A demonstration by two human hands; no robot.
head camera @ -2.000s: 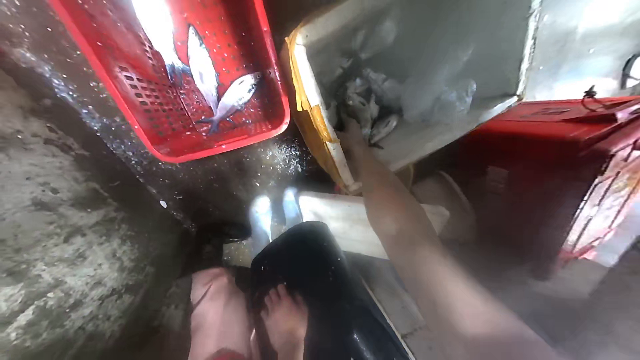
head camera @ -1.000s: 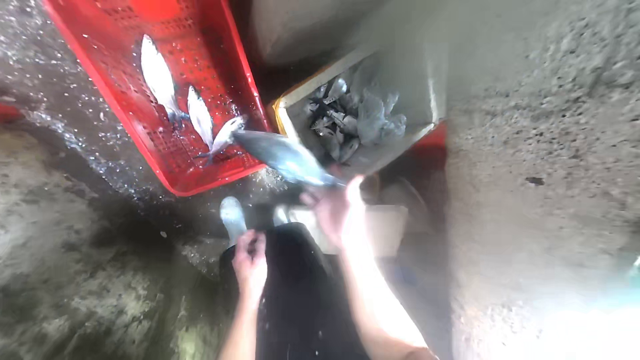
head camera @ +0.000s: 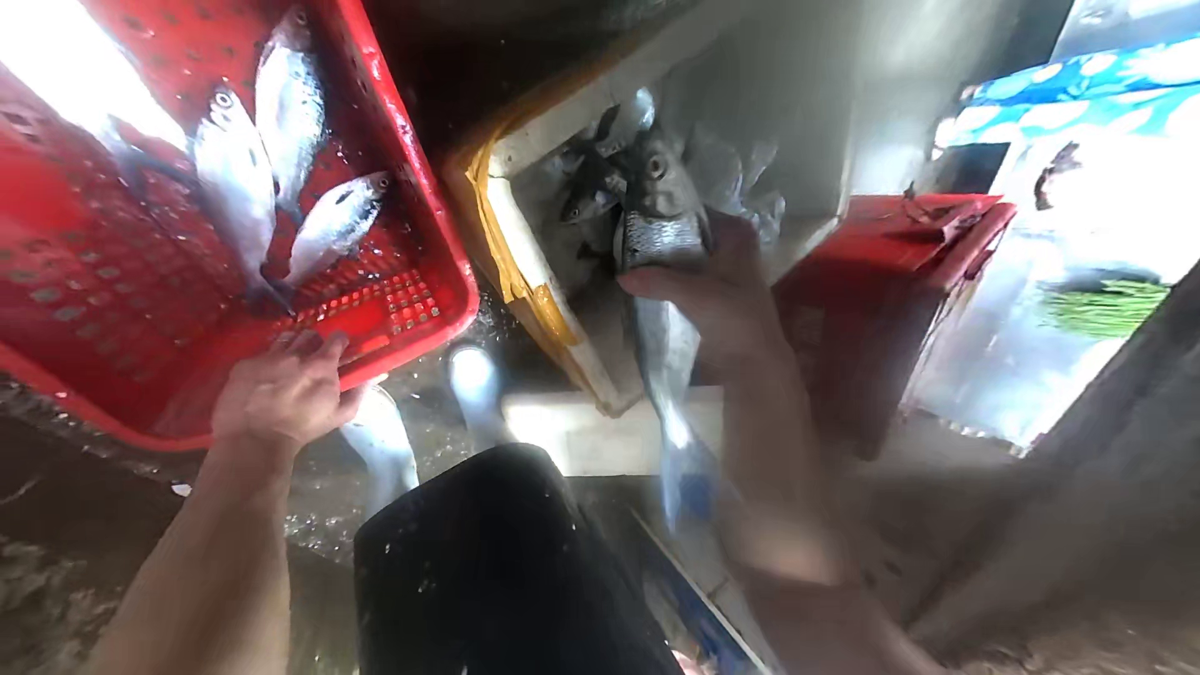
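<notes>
My right hand (head camera: 712, 281) is closed around the body of a silvery fish (head camera: 664, 328), held head up and tail down over the near side of a foam box (head camera: 520, 244) edged with yellow tape. Behind it in the box lie smaller fish (head camera: 586, 192) and clear plastic bags (head camera: 741, 178). At the left, my left hand (head camera: 281, 384) grips the near rim of a red perforated plastic crate (head camera: 459, 281), fingers inside, thumb hidden. Several silvery fish (head camera: 234, 173) lie in this crate, one of them washed out by glare.
A red lidded bin (head camera: 844, 309) stands right of the foam box. Beyond it, green stalks (head camera: 1106, 307) lie on a bright surface near a blue-and-white patterned cloth (head camera: 1097, 89). A white block (head camera: 609, 431) is below the box. My dark-covered knee (head camera: 487, 562) and pale boots (head camera: 380, 441) are near the wet floor.
My left hand has moved from beside my knee to the crate's rim. One second ago a fish was stretched between my right hand and the crate; now a fish is upright over the foam box.
</notes>
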